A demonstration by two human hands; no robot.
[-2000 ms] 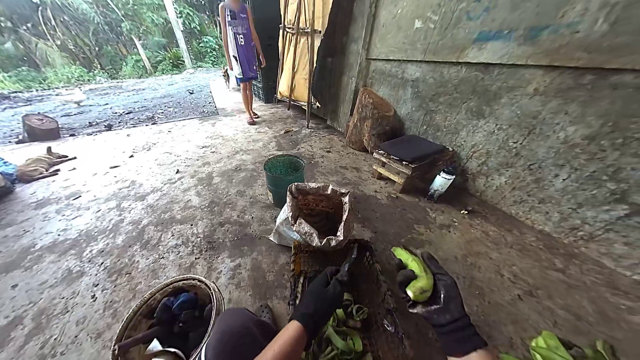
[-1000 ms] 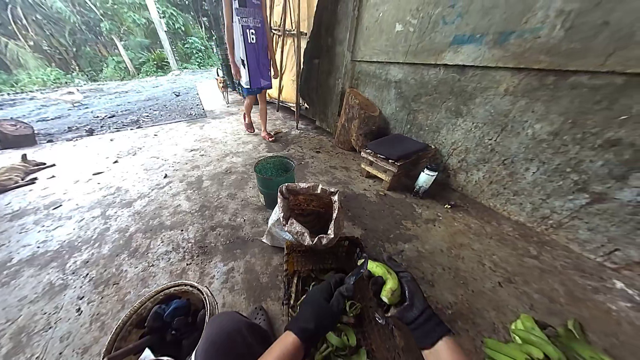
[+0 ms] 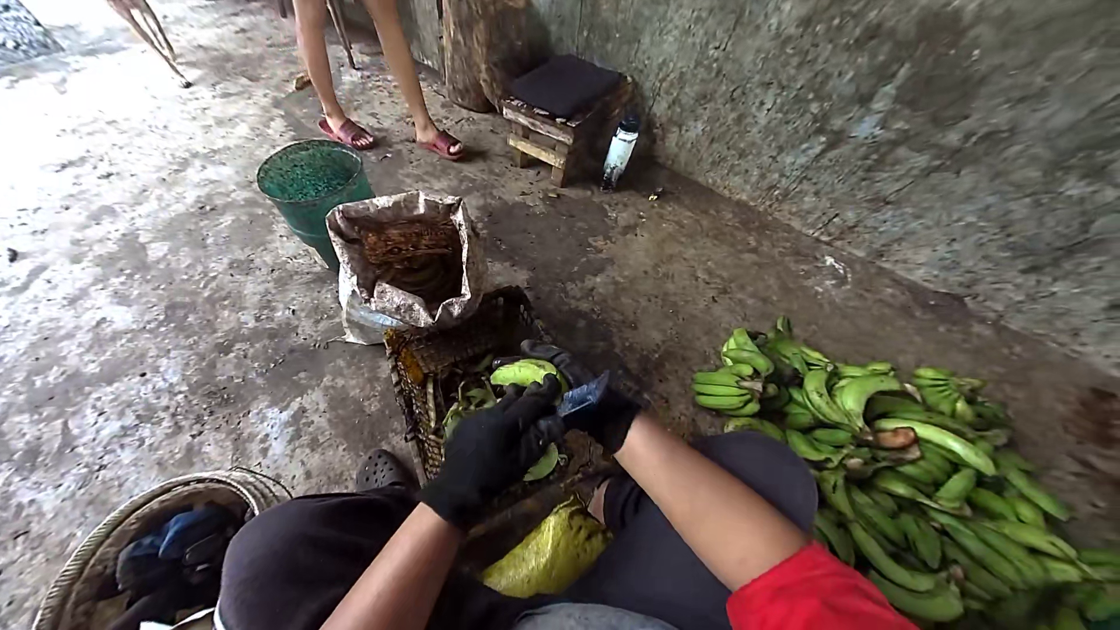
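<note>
My left hand (image 3: 499,451), in a black glove, is closed around a knife (image 3: 584,395), whose blade points right toward my other glove. My right hand (image 3: 604,404), also black-gloved, holds a green banana (image 3: 525,373); the left fingers partly cover the fruit. Both hands are together over a worn woven tray (image 3: 418,411) with green peels in it. An open white sack (image 3: 350,289) with brown matter inside stands just beyond the tray. Right of my knees lies a large heap of green bananas (image 3: 875,437).
A green bucket (image 3: 319,206) stands behind the sack. A person's sandalled feet (image 3: 394,140) are beyond it. A low wooden stool (image 3: 547,144) with a dark cushion and a white bottle (image 3: 619,153) stand by the concrete wall. A wicker basket (image 3: 87,542) holding dark cloth is at lower left.
The view has tilted down and right, bringing the banana heap into fuller view. The person has come nearer. My hands, apart two seconds ago, are now together at the banana.
</note>
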